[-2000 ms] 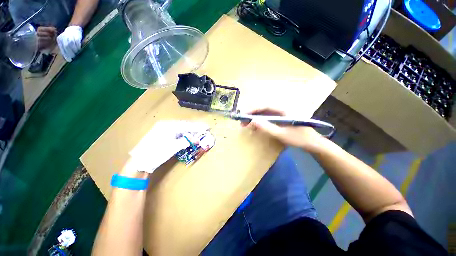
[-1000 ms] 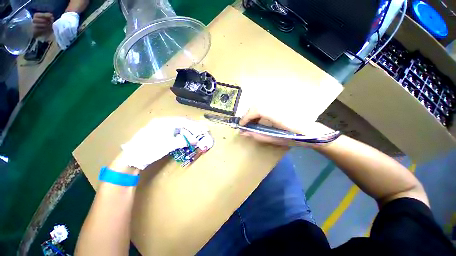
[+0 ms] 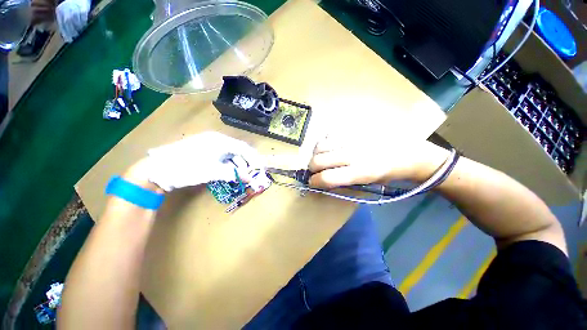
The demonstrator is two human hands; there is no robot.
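My left hand, in a white glove with a blue wrist band, holds a small circuit board assembly above the tan board. The assembly has a green-blue board, a white part and short wires. My bare right hand grips a soldering iron with a dark handle. Its metal tip points left and reaches the white part's right side; whether it touches cannot be told. A thin pale feed tube loops below the iron, beside its dark cable.
A black iron stand with a yellowish cleaning tray sits on the tan board. A clear hood is behind it. Loose assemblies lie on the green surface. A black box is back right, beside a divided carton. Another person's gloved hand shows top left.
The iron has moved left and down from beside the cleaning tray to the assembly. The view has shifted, and a loose assembly now shows fully left of the hood.
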